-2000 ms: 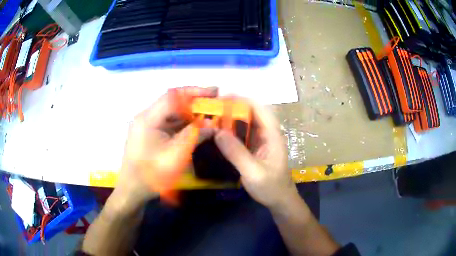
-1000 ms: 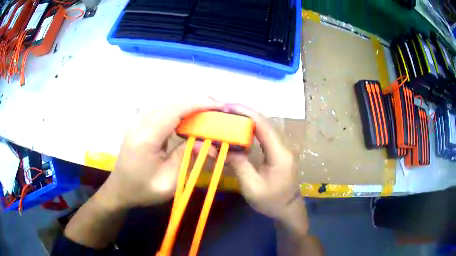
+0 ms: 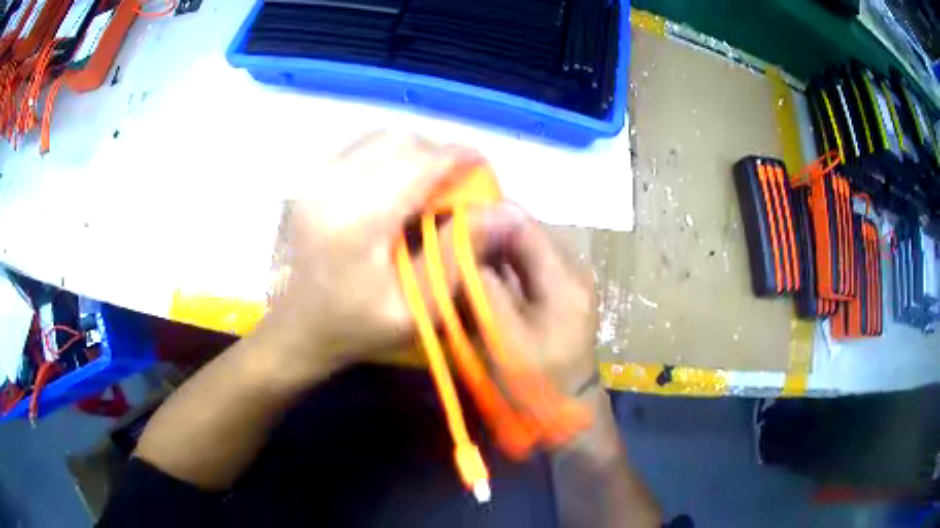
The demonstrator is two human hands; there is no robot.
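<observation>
An orange power bank housing [image 3: 466,192] is held between my two hands above the front of the bench, its cable end facing me. Three orange charging cables [image 3: 438,309] hang from it toward me; one ends in a pale metal plug tip, the others blur over my right wrist. My left hand [image 3: 345,248] is blurred and grips the housing's left side. My right hand [image 3: 541,294] is closed around its right side. The hands hide most of the housing.
A blue tray [image 3: 433,101] of black covers stands at the back. Finished power banks [image 3: 768,227] lie at right, with yellow-striped units [image 3: 861,113] behind. Open orange units [image 3: 98,52] lie at upper left. A small blue bin [image 3: 77,380] is at lower left, below the bench edge.
The housing has tilted and turned between my hands, and its orange end has moved slightly up. The cables have swung right, toward my right wrist. My left hand has moved up and over the housing's side.
</observation>
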